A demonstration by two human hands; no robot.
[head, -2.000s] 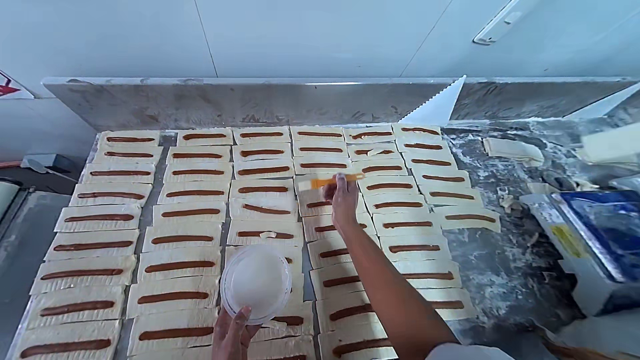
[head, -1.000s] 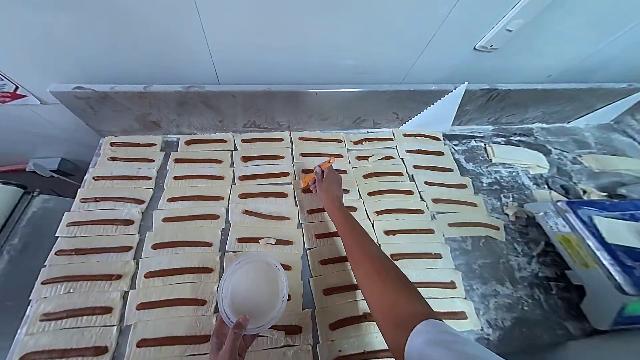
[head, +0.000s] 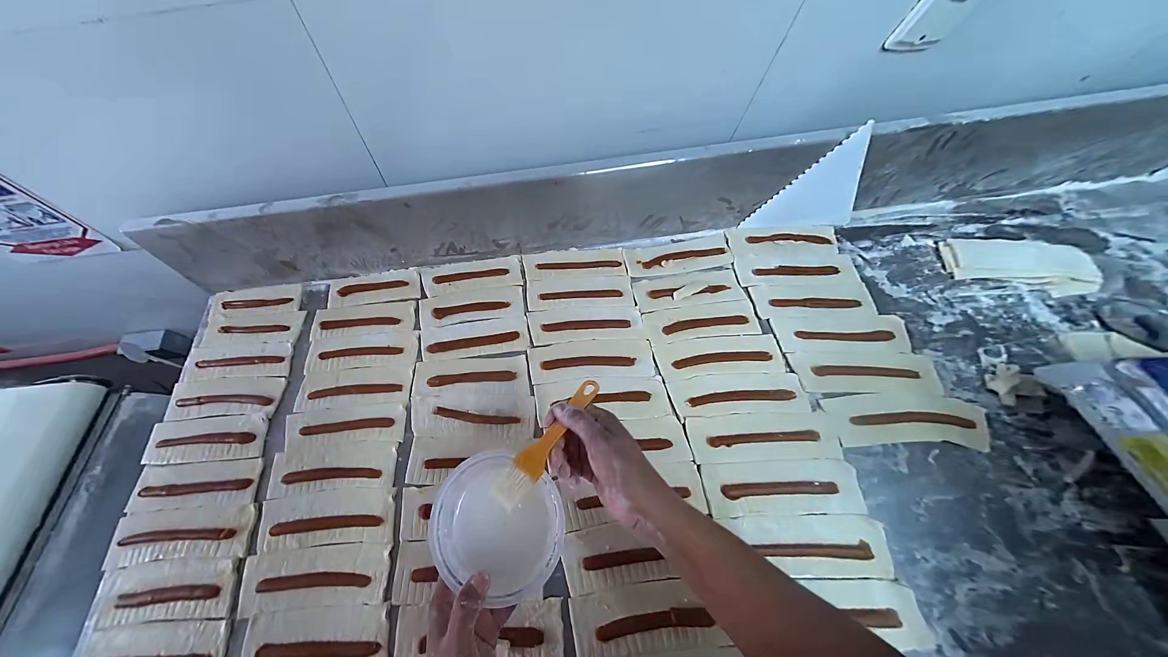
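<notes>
My left hand (head: 468, 620) grips a round clear plastic tub (head: 497, 543) by its near rim, with whitish contents inside. My right hand (head: 593, 456) pinches an orange-handled pastry brush (head: 550, 435), its pale bristles over or in the tub; contact with the contents cannot be told. Beneath both hands lie several columns of pale dough rectangles (head: 771, 490), slit along their near edges, each bearing a strip of reddish-brown filling (head: 748, 436). Tub, hands and right forearm hide some of the pieces.
A white serrated plastic scraper (head: 821, 182) leans against the metal backsplash (head: 456, 224). Folded dough (head: 1020, 265) and dough scraps (head: 1008, 379) lie on the floury worktop at right, beside a blue-and-white object (head: 1122, 411). A pale roller or belt surface (head: 41, 456) borders the left side.
My right hand has brought the brush back from the dough pieces farther up to the tub. The left hand still holds the tub. The view has tilted somewhat.
</notes>
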